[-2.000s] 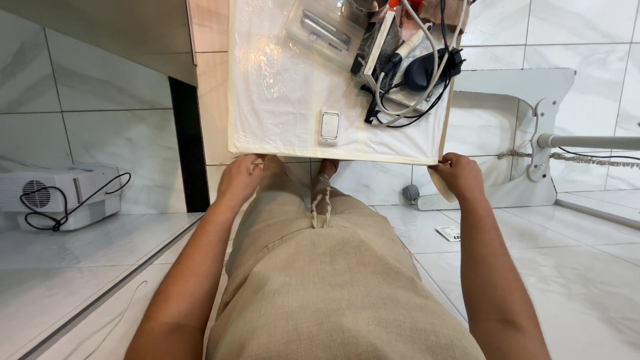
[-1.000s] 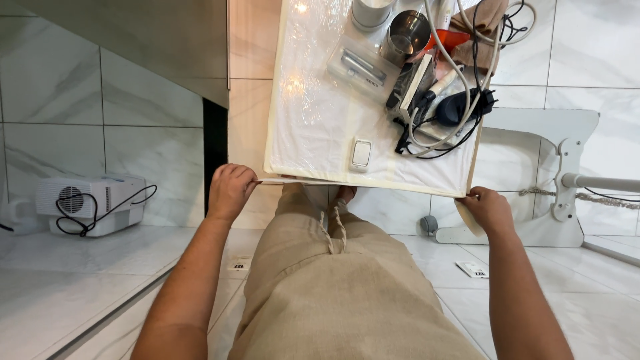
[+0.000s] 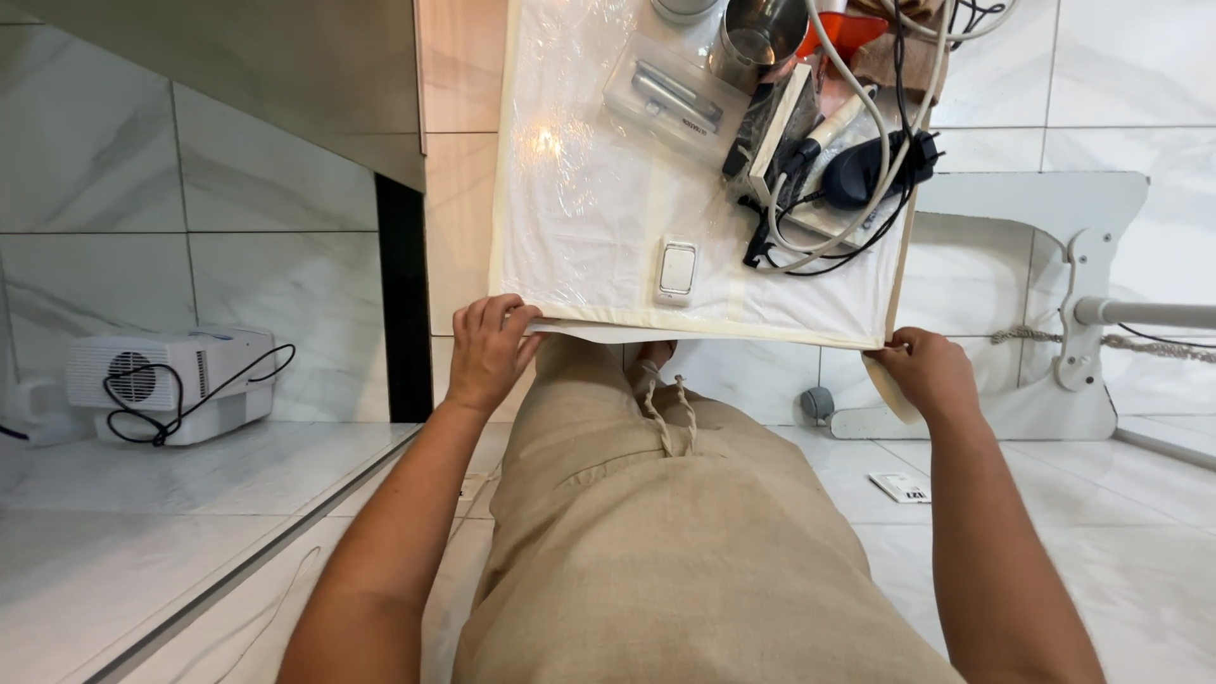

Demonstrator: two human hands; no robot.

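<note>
A table topped with a white cover under clear plastic (image 3: 579,218) has cream tape along its near edge. My left hand (image 3: 489,347) pinches a strip of tape (image 3: 608,332) at the near left corner. At the near right corner, the fingers of my right hand (image 3: 920,366) hold a hanging piece of cream tape (image 3: 891,385). Between my hands, a small white device (image 3: 676,271) lies close to the edge. Farther back are a clear plastic case (image 3: 673,100), a metal cup (image 3: 755,43), a black power adapter (image 3: 879,171) and tangled cables (image 3: 817,252).
A white appliance with a black cord (image 3: 176,385) stands on the tiled floor at left. To the right is a white metal table leg (image 3: 1083,304) with a grey caster (image 3: 815,405). A large panel (image 3: 285,76) fills the upper left. A small printed packet (image 3: 898,487) lies on the floor.
My left hand has shifted from beyond the near left corner onto it, and the pale strip beneath the edge shows more widely. My right hand stays at its corner. The view has shifted.
</note>
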